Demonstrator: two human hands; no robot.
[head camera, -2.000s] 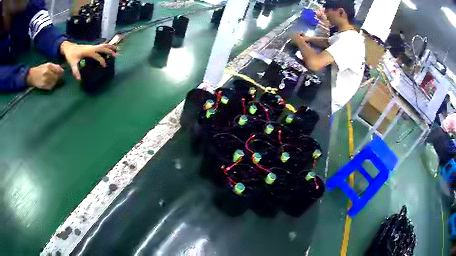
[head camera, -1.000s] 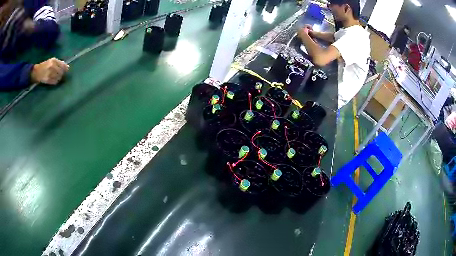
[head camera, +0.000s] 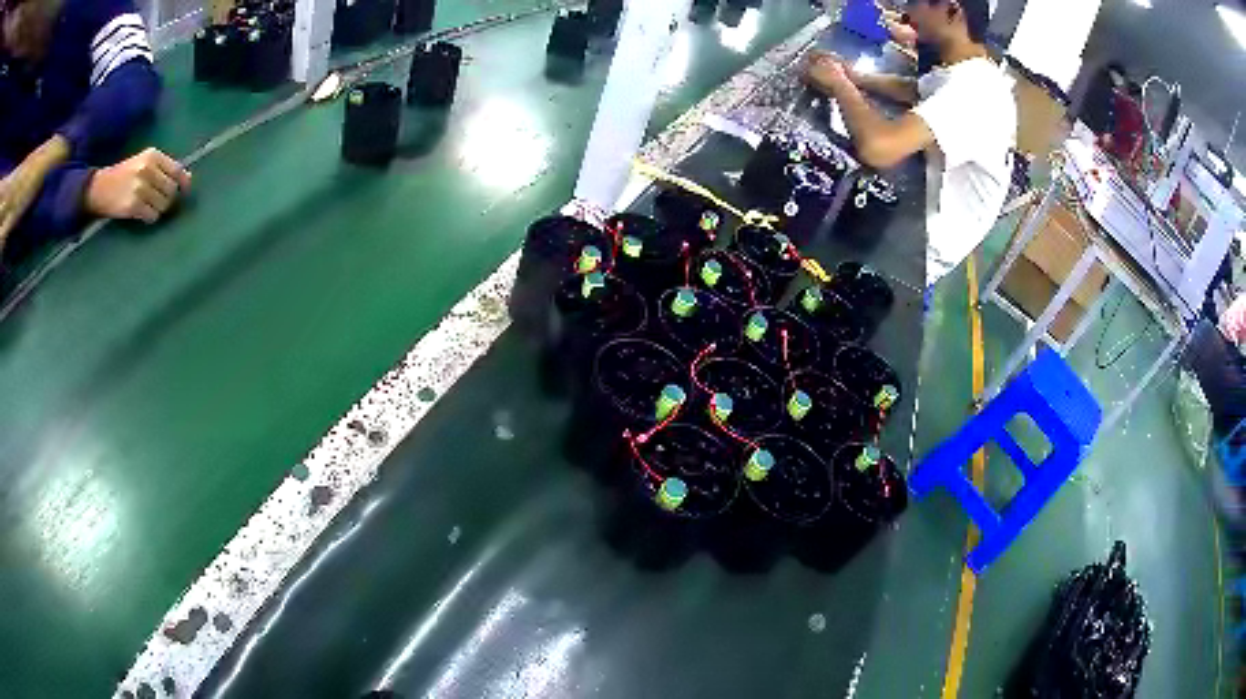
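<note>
Several black open-topped housings stand packed together on the dark green side bench. Red lead wires with small green-yellow connectors loop over their tops. A yellow cord lies across the far side of the group. Neither my left hand nor my right hand can be made out. A tiny dark shape shows at the bottom edge; I cannot tell what it is.
The green belt carries black housings. A person in blue sleeves sits across it. Another person in white works at the bench's far end. A blue stool and black bag are on the right.
The housings on the belt have moved left and toward me. The person across has let go of a housing. A tiny dark shape has appeared at the bottom edge. The view has shifted slightly.
</note>
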